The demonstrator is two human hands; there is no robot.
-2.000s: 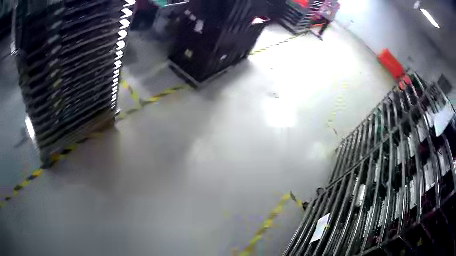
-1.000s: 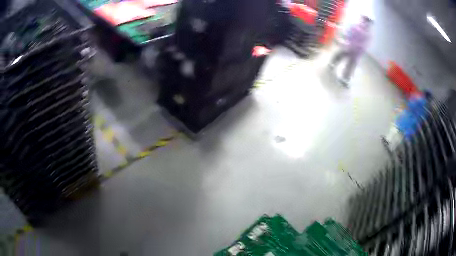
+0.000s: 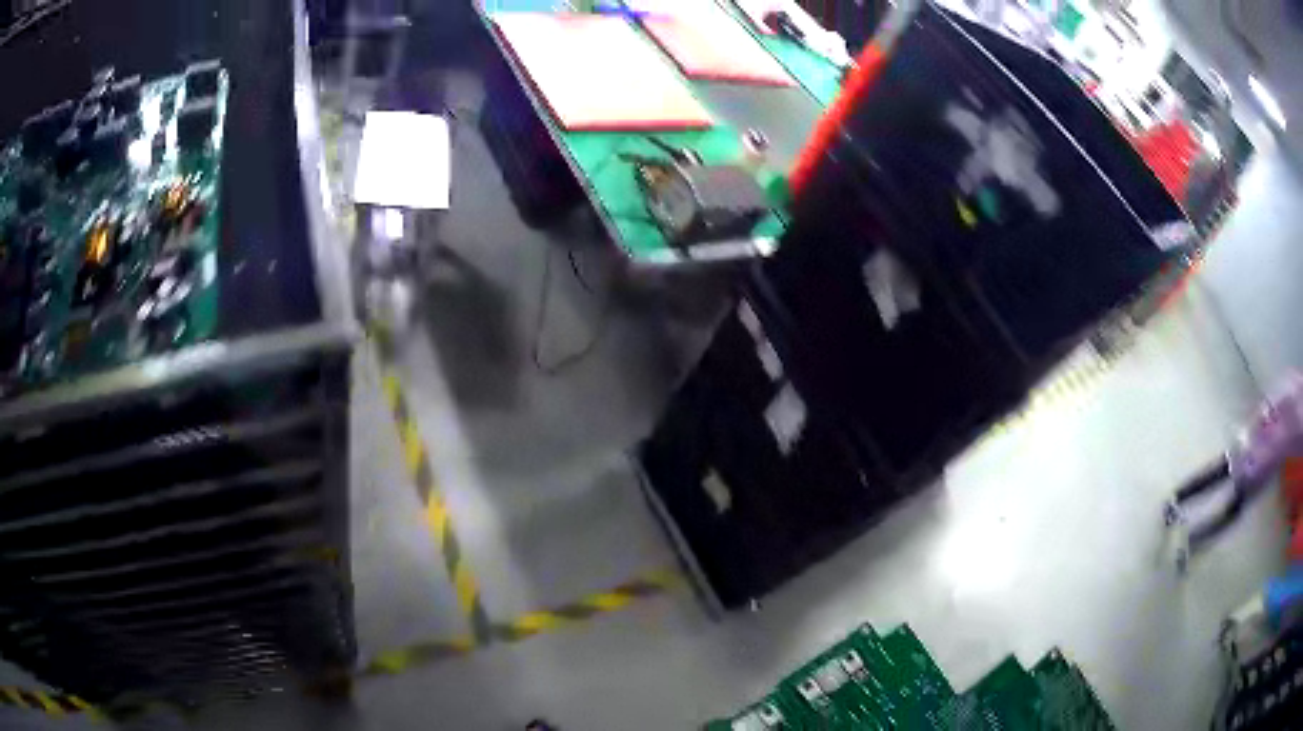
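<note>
A green circuit board [image 3: 893, 686] with a notched edge shows at the bottom edge of the view, right of centre. Small whitish parts stand on its left part, and its lower part is cut off by the frame. Neither of my hands is in the picture, apart from a tiny dark shape at the bottom edge that I cannot identify.
A black rack [image 3: 172, 500] with boards on top stands at left. A large black cabinet or bin stack [image 3: 857, 357] stands at centre right. Behind is a green-matted bench [image 3: 607, 179] with red-edged pads and a stool [image 3: 403, 160]. Floor tape [image 3: 429, 493] runs between. A person [image 3: 1257, 457] is at far right.
The view has turned and moved toward the bench and black cabinet. The green board, absent two seconds ago, still shows at the bottom. The person now appears at the right edge.
</note>
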